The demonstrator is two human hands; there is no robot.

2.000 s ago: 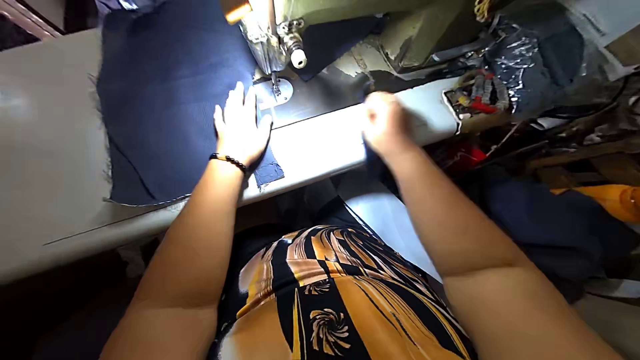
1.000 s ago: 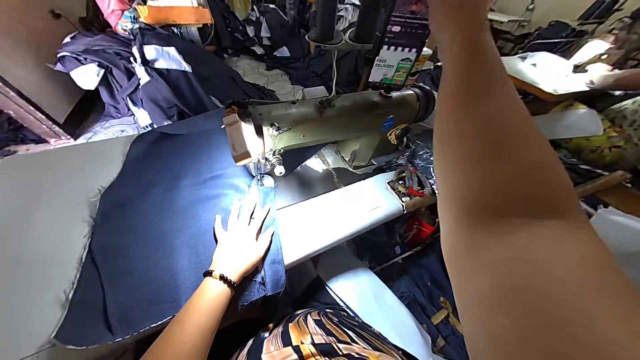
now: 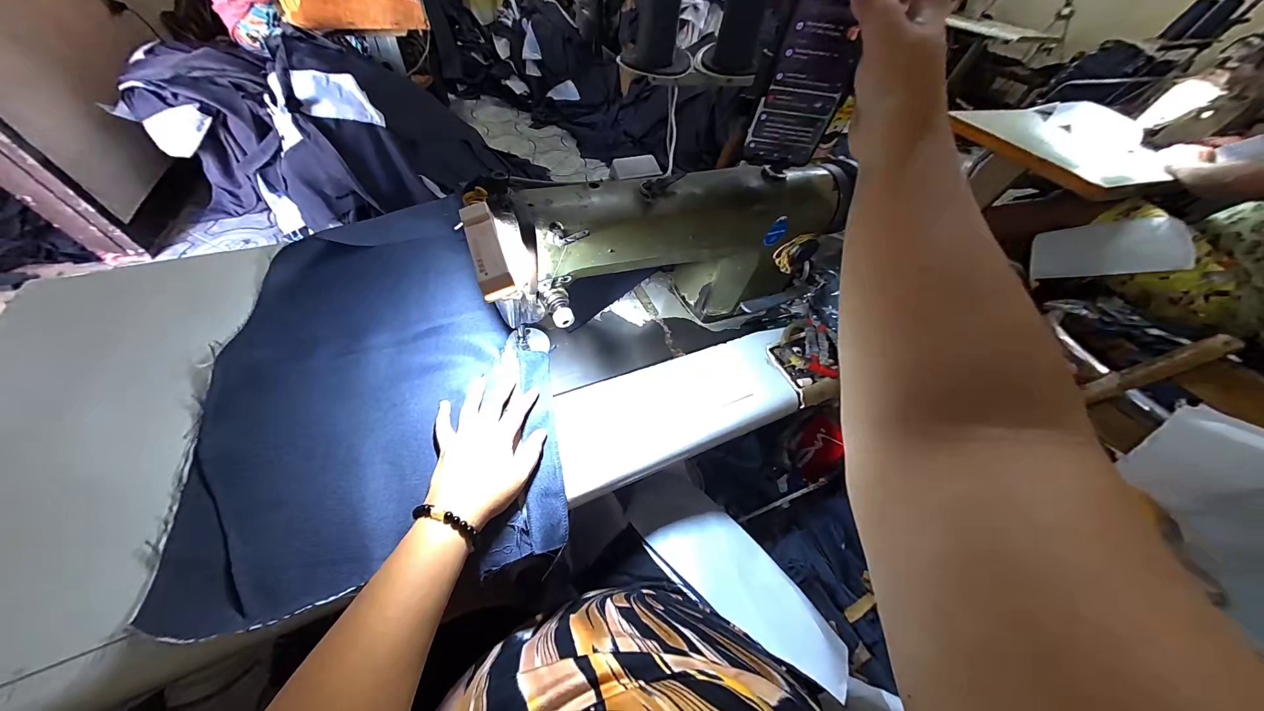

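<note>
My left hand [image 3: 486,452], with a beaded bracelet at the wrist, lies flat with fingers spread on dark blue fabric [image 3: 346,415]. Its fingertips are just in front of the needle and presser foot [image 3: 523,336] of a green industrial sewing machine [image 3: 681,222]. The fabric covers the left part of the table, one edge frayed. My right hand [image 3: 904,12] is raised at the top edge, partly cut off, beside a smartphone [image 3: 802,84] that stands upright behind the machine with its screen lit. Whether the fingers touch the phone, I cannot tell.
Two dark thread cones [image 3: 657,39] stand behind the machine. A tray of small tools [image 3: 812,355] is set into the table's right end. Piled dark garments [image 3: 267,128] lie at the back left. At the far right, a person's arm [image 3: 1220,168] rests by another worktable [image 3: 1076,148].
My right hand has left the table's front edge, where it was two seconds ago, and risen to the phone. My left hand stays on the fabric. The view has tilted up.
</note>
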